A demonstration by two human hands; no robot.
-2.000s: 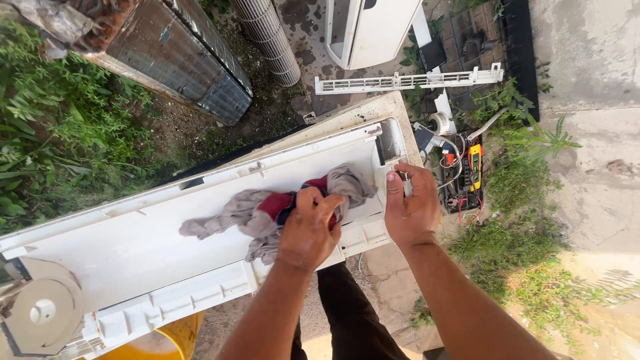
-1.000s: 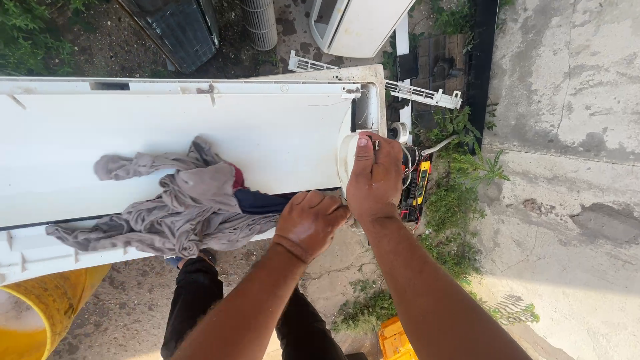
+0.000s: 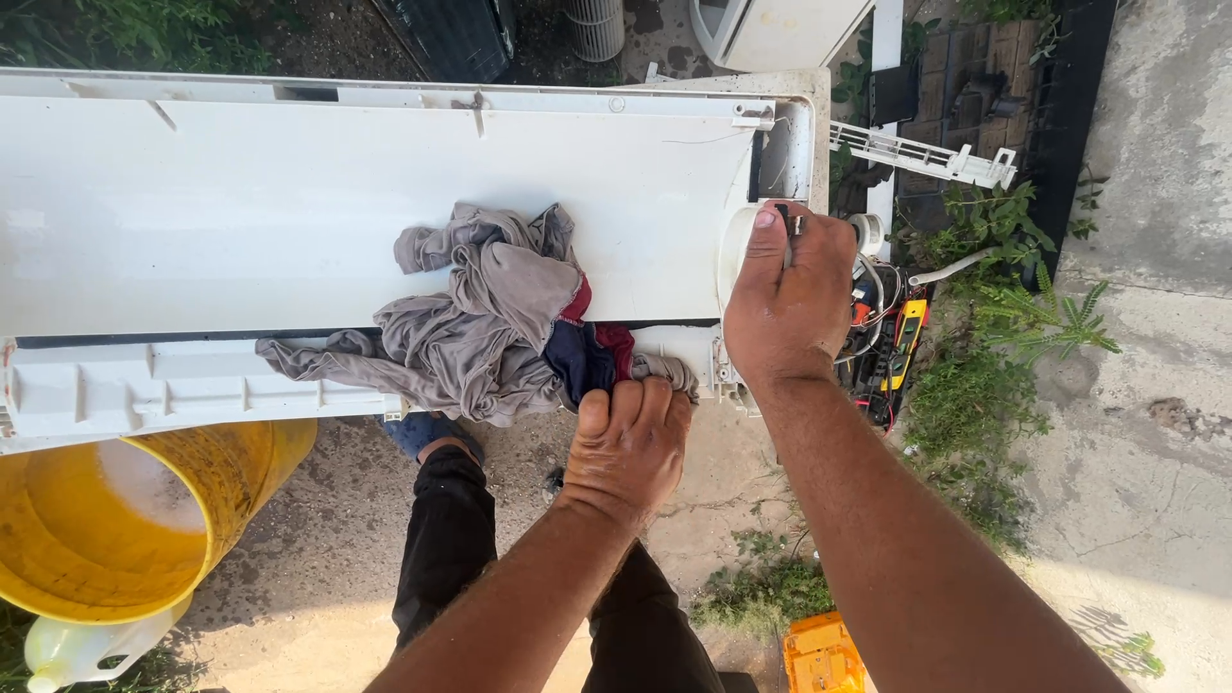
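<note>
The long white plastic housing of an air conditioner's indoor unit [image 3: 385,202] lies across the view. A crumpled grey cloth with red and navy parts [image 3: 481,318] rests over its near edge. My left hand [image 3: 630,448] is closed on the cloth's right end at that edge. My right hand [image 3: 794,289] grips the housing's right end beside a round white part [image 3: 736,250]; its fingers' undersides are hidden, and a small dark and metal piece shows by the thumb.
A yellow bucket [image 3: 236,462] with sudsy liquid stands lower left, beside a translucent jug [image 3: 96,650]. Wires and a yellow-and-black tool [image 3: 903,345] lie right of the housing. A white slatted strip [image 3: 924,154] sits behind it. An orange case [image 3: 821,654] is on the ground.
Across the frames the cloth has shifted along the housing and now hangs over its near edge, with my left hand lower on it. The view has turned.
</note>
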